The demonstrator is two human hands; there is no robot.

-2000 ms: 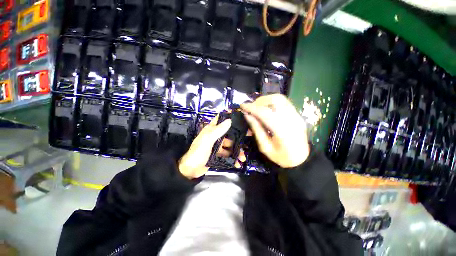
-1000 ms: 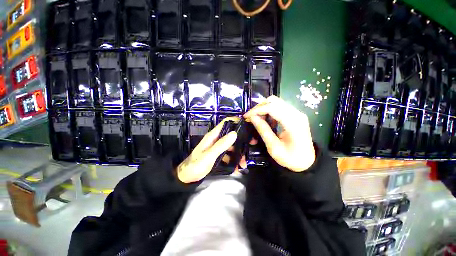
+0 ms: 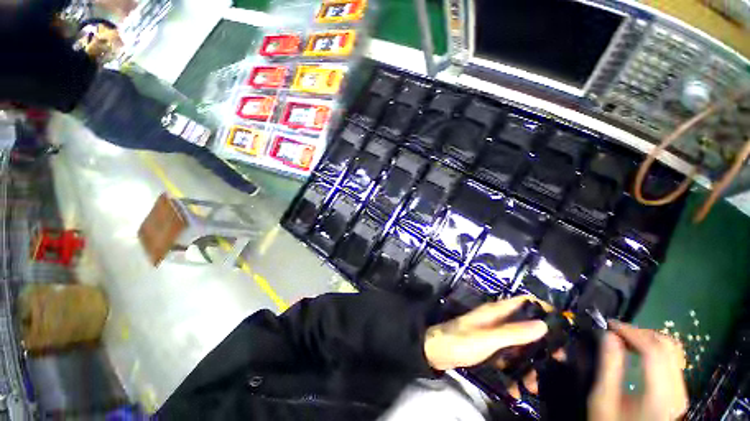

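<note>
A black device housing (image 3: 534,349) is held in my left hand (image 3: 477,333), at the lower right over the tray's front edge. My right hand (image 3: 650,370) is beside the housing with its fingertips bent; it is blurred, and whether it holds something cannot be told. The large glossy black blister tray (image 3: 460,185) lies tilted across the picture, with dark housings in many pockets. A small pile of white specks (image 3: 695,337) lies on the green mat (image 3: 707,263), partly hidden by my right hand.
A clear tray of red and yellow units (image 3: 284,99) lies at the upper left. A test instrument (image 3: 650,82) stands behind the black tray, with an orange cable (image 3: 650,177) before it. At left are a stool (image 3: 164,230), a cardboard-coloured box (image 3: 66,316) and another person (image 3: 131,111) in dark clothes.
The view has swung left and up, so the instrument, floor and another person now show. The housing remains in my left hand. The clear tray at lower right has left the picture.
</note>
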